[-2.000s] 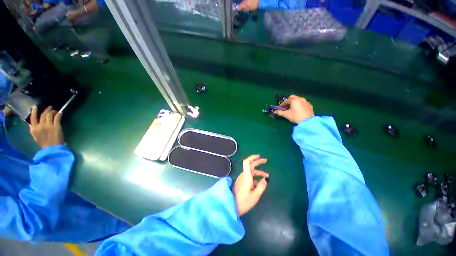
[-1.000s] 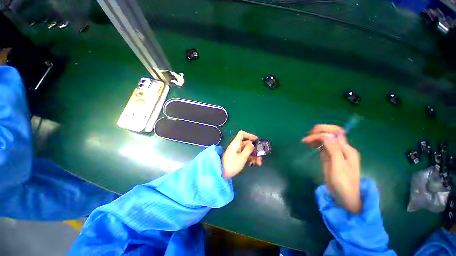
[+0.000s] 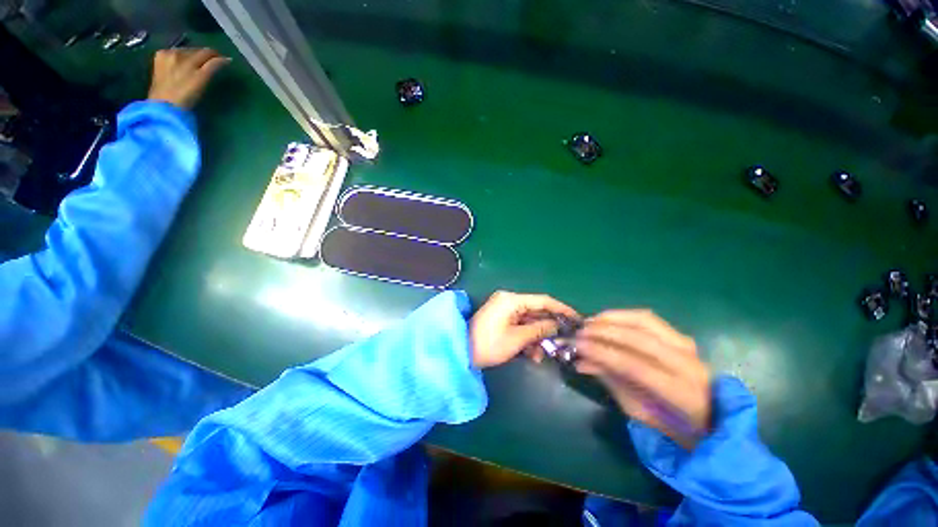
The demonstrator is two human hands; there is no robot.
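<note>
My left hand holds a small black module with a shiny face between thumb and fingers, low in the middle of the view. My right hand is blurred and meets the module from the right, its fingertips at the module's edge. A faint purple streak, perhaps the pen-like tool, shows along the right palm. The fingers partly cover the module. Whether the right fingers grip it cannot be told.
Single black modules stand spaced along the green bench, several more beside a crumpled clear bag at right. A metal upright, a patterned phone and two oval pads are at left. A neighbour's arm reaches in.
The right hand first reached to the far modules, drew back, and has now met the left hand. The left hand took hold of a module. The neighbour's hand has moved across the bench.
</note>
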